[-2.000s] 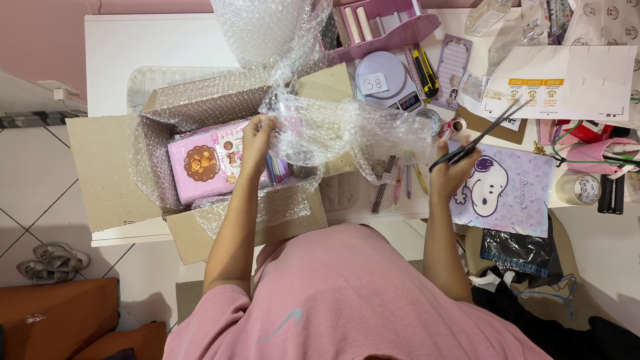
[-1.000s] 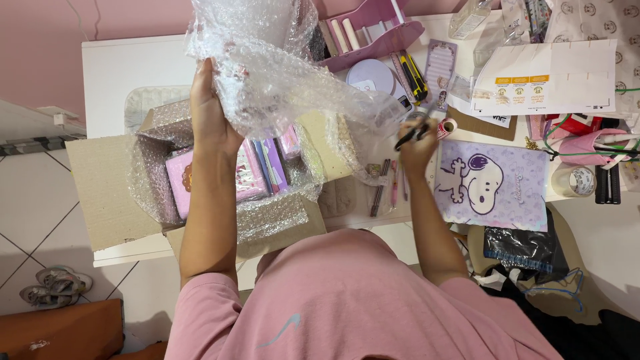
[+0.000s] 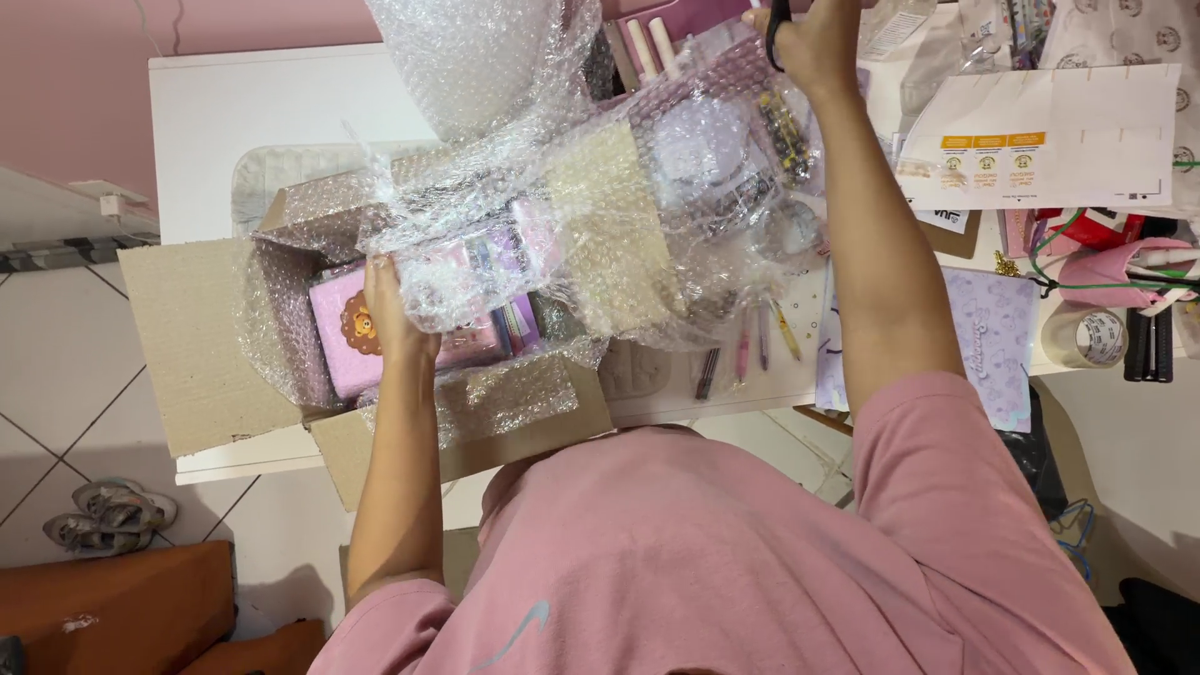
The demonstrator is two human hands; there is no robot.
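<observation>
Bubble wrap (image 3: pixel 506 178) stretches from the open cardboard box (image 3: pixel 197 328) up to the right, over the box's flap, a round lilac scale and pens. My left hand (image 3: pixel 389 309) grips its left part just above the box. Inside the box, lined with more bubble wrap, lies a pink item with a brown lion picture (image 3: pixel 359 322), beside purple, thin packed items (image 3: pixel 516 323). At the top, my right hand (image 3: pixel 811 42) holds scissors by their black handle (image 3: pixel 777 33) and seems to pinch the wrap's far edge; the blades are out of sight.
A white printed sheet (image 3: pixel 1059 131), a tape roll (image 3: pixel 1083 336), a pink pouch (image 3: pixel 1106 272) and a lilac folder (image 3: pixel 994 337) lie to the right. Several pens (image 3: pixel 742 347) are near the front edge. A purple organizer (image 3: pixel 703 19) and a large bubble-wrap bundle (image 3: pixel 478 66) stand behind.
My right hand has moved up and away with the scissors. My left hand, raised a second ago, is lower over the box. The bubble wrap now spreads across the flap and scale.
</observation>
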